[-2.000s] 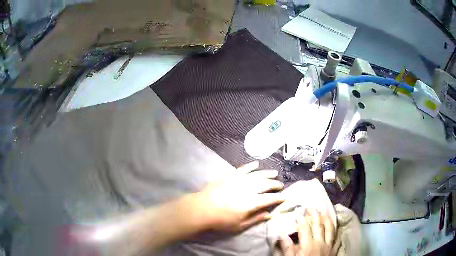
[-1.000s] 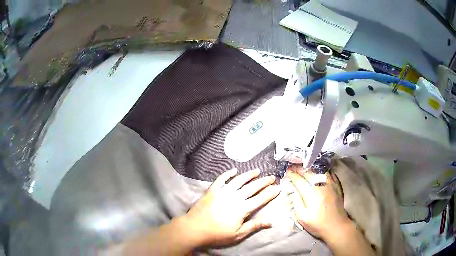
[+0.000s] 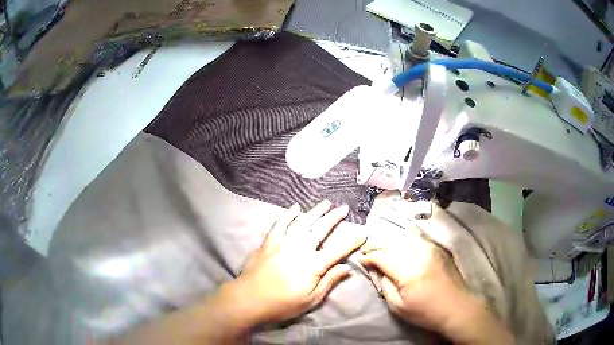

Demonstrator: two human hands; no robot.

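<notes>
The grey-beige outer fabric (image 3: pixel 168 222) spreads over the left and front of the table. The dark brown-purple striped lining (image 3: pixel 235 101) lies behind it and runs under the sewing machine's head. My left hand (image 3: pixel 296 259) lies on the outer fabric near its border with the lining, fingers spread and pointing to the machine. My right hand (image 3: pixel 417 269) is just in front of the presser foot area (image 3: pixel 419 195), its thumb and fingers gathered on the beige cloth. The needle is too blurred to make out.
The white sewing machine (image 3: pixel 512 141) stands at the right, with a blue hose (image 3: pixel 471 64) over its head. Brown cardboard (image 3: pixel 134 37) and clear plastic lie at the back left. A white booklet (image 3: pixel 424 17) lies behind the machine. Beige cloth is bunched right of my right hand.
My right hand has drawn back a little from the presser foot, and its fingers have closed in on the cloth. The whole view has shifted, with machine and lining higher in the picture.
</notes>
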